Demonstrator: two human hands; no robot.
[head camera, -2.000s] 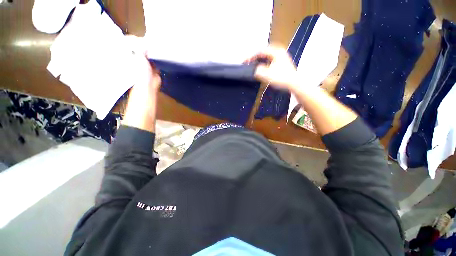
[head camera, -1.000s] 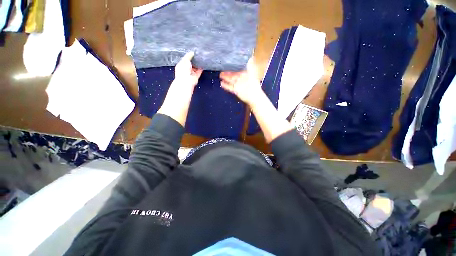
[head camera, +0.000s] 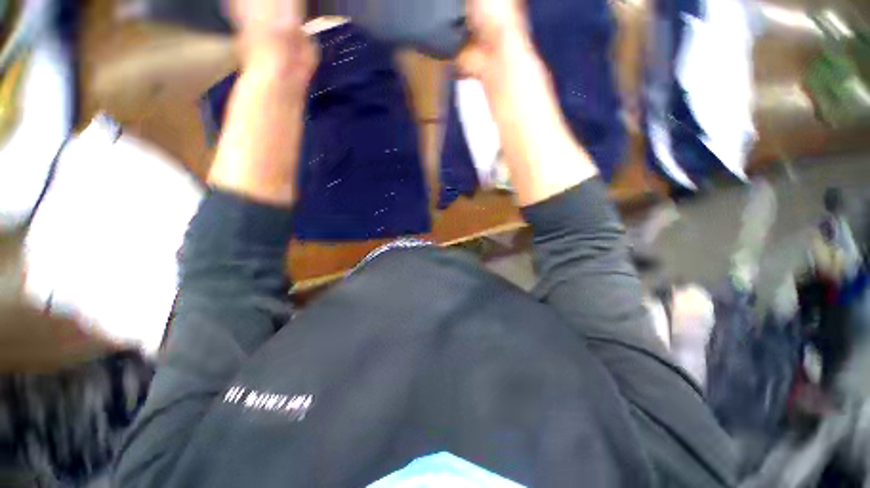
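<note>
My left hand (head camera: 277, 43) and my right hand (head camera: 491, 33) are at the top edge of the picture, partly cut off and blurred. Between them a dark grey-blue piece (head camera: 420, 19) shows at the top edge. My right hand is at its right corner and seems to grip it; my left hand's hold is unclear. A navy cut panel (head camera: 358, 152) lies on the table below the hands. A narrow white piece (head camera: 479, 124) with a narrow navy piece (head camera: 456, 162) lies right of it, partly behind my right forearm.
A white cut panel (head camera: 114, 229) lies at the left on the brown table (head camera: 467, 217). Long navy pieces (head camera: 582, 86) and a white piece (head camera: 715, 86) lie to the right. A green bundle (head camera: 839, 81) is at the far right. Scraps (head camera: 76, 410) lie on the floor.
Both hands have moved up to the picture's top edge and farther apart, and the grey-blue piece has gone up with them, uncovering more navy panel. The view has turned and blurred.
</note>
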